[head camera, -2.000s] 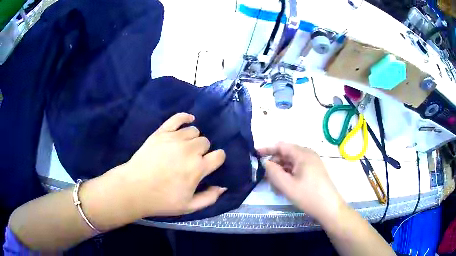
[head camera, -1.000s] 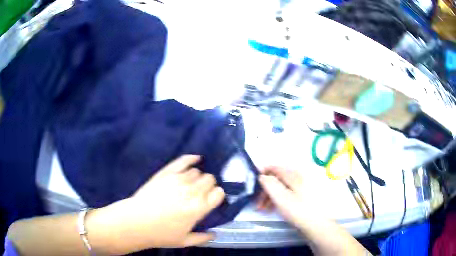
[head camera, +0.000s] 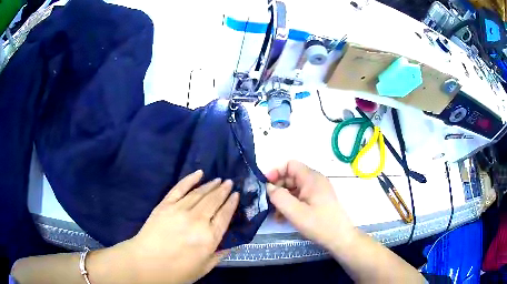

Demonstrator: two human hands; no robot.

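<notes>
The navy garment [head camera: 117, 127] covers the left of the white table, and its right edge runs under the presser foot [head camera: 233, 113]. A narrow folded hem [head camera: 247, 155] runs from the foot down to my right hand. My left hand [head camera: 192, 222] lies flat on the cloth with the fingers slightly apart, holding nothing. My right hand [head camera: 303, 194] pinches the folded hem between thumb and fingers at the cloth's right edge. A pale patch shows in an opening of the cloth between my hands.
Right of the foot is a grey-blue knob [head camera: 279, 110]. Scissors [head camera: 369, 151] with green and yellow loops and orange-brown snips [head camera: 396, 198] lie further right. A mint-green hexagonal piece [head camera: 399, 77] is on cardboard [head camera: 356, 67]. A measuring tape [head camera: 294, 249] runs along the front edge.
The view has shifted. My left hand has flattened and spread on the cloth. The folded hem now shows as a narrow band between the foot and my right hand, which still pinches the edge.
</notes>
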